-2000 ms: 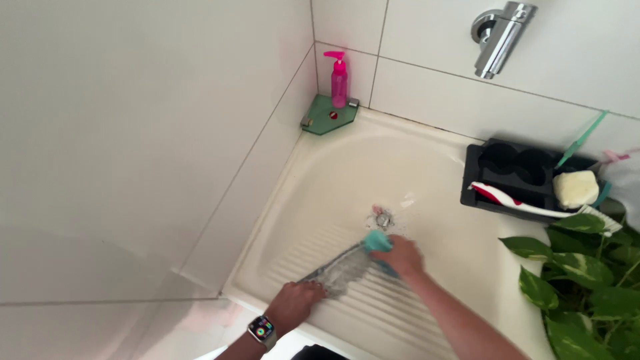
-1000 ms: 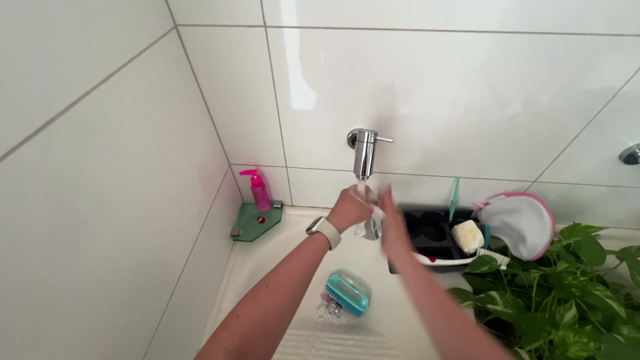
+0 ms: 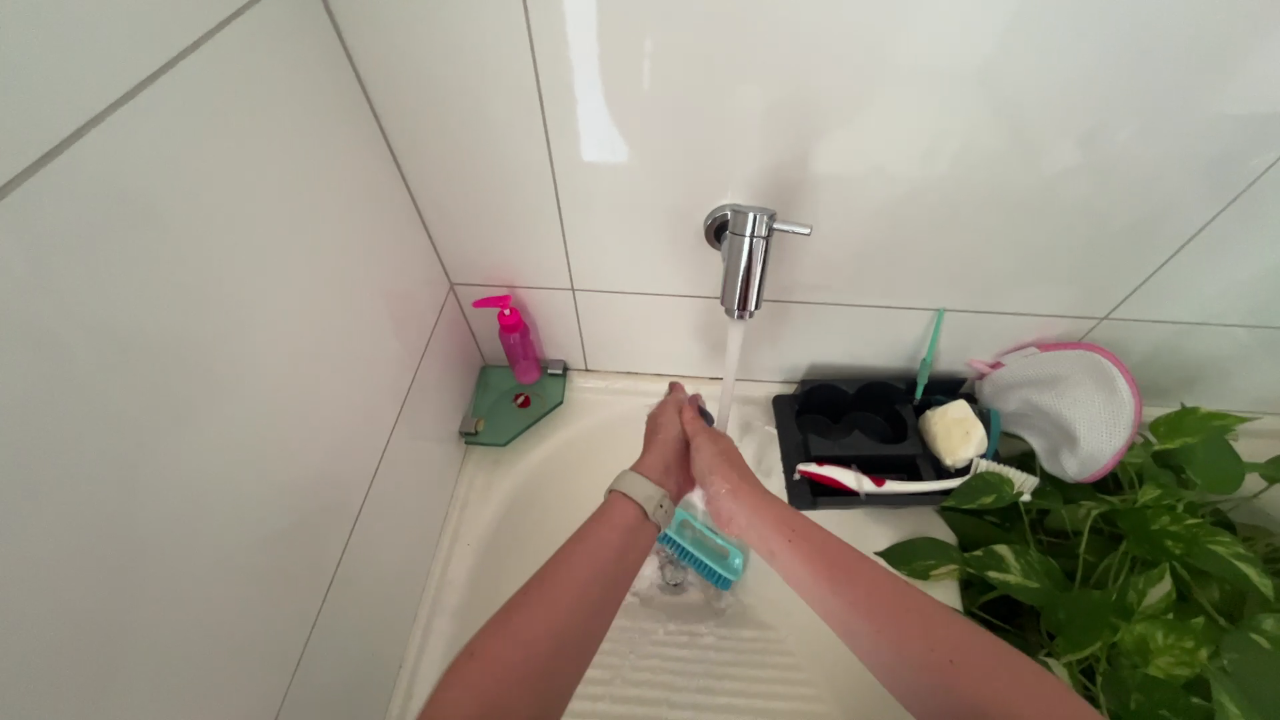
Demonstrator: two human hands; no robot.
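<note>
Water runs from a chrome wall tap (image 3: 745,265) into a white ribbed laundry sink (image 3: 540,500). My left hand (image 3: 665,440), with a watch on the wrist, and my right hand (image 3: 722,460) are pressed together just left of the stream. A small dark bit of something shows at the fingers of my right hand; what lies between the palms is hidden. Below the hands a turquoise scrubbing brush (image 3: 705,548) lies in the basin beside the drain (image 3: 672,573), partly behind my left wrist.
A pink pump bottle (image 3: 518,345) stands on a green glass corner shelf (image 3: 495,405). At right, a black organizer (image 3: 800,440) holds a soap bar (image 3: 953,433), a red-and-white brush (image 3: 880,485) and a green stick (image 3: 930,350). Beside it are a pink-edged mesh pouch (image 3: 1070,410) and a leafy plant (image 3: 1150,600).
The turquoise brush, held in my right hand two seconds ago, lies in the basin. My hands have moved up from the ribbed part to the tap, then closed together. The view has shifted toward the wall.
</note>
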